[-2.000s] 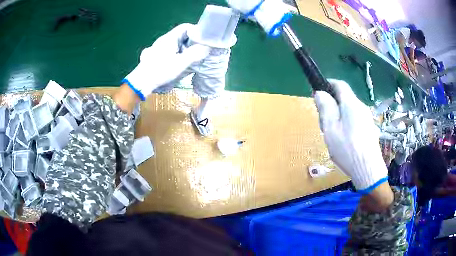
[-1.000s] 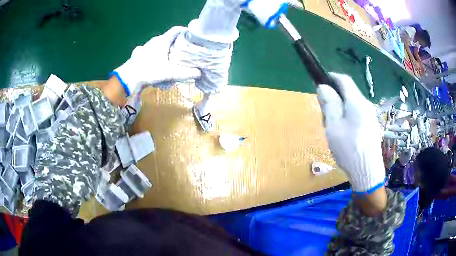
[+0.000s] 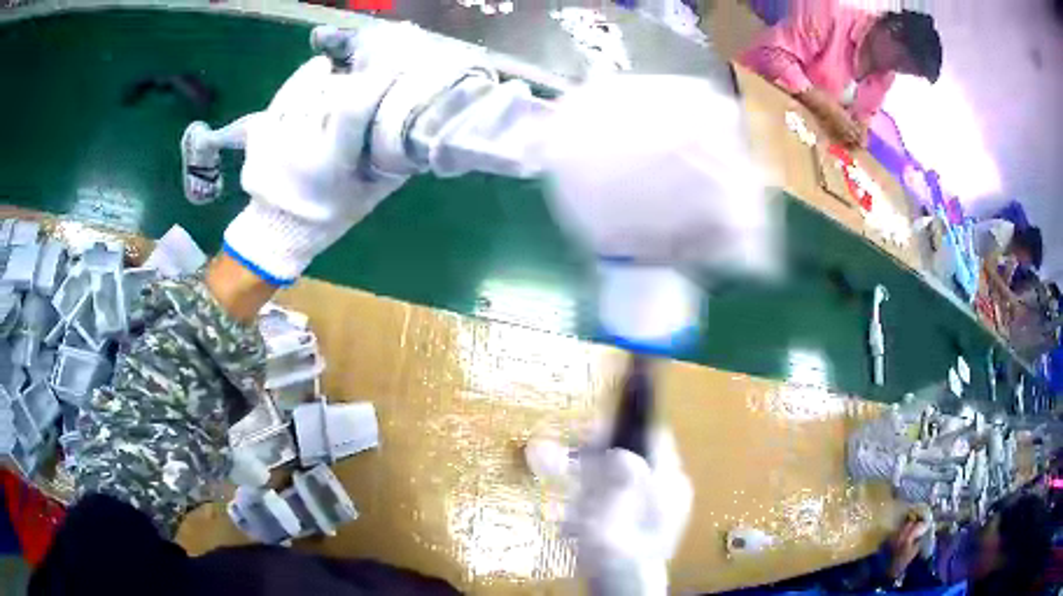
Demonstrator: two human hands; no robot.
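Observation:
My left hand, in a white knit glove with a blue cuff edge, holds a white-grey figure lower body sideways above the green belt. One shoe sticks out to its left. A boxy grey part is at the assembly's right end, partly hidden by the mallet head. My right hand, gloved and blurred, grips the black handle of the mallet. Its bulky white head is blurred and overlaps the boxy end; whether they touch I cannot tell.
Hollow grey parts are heaped at the left of the tan bench. A small white piece lies at the right. The green belt runs across, with white-grey assemblies at far right. A person in pink sits across.
The lower body has swung from upright to sideways, its shoes now left. The mallet head has moved down over its boxy end. My right hand has moved left and down. The view has shifted.

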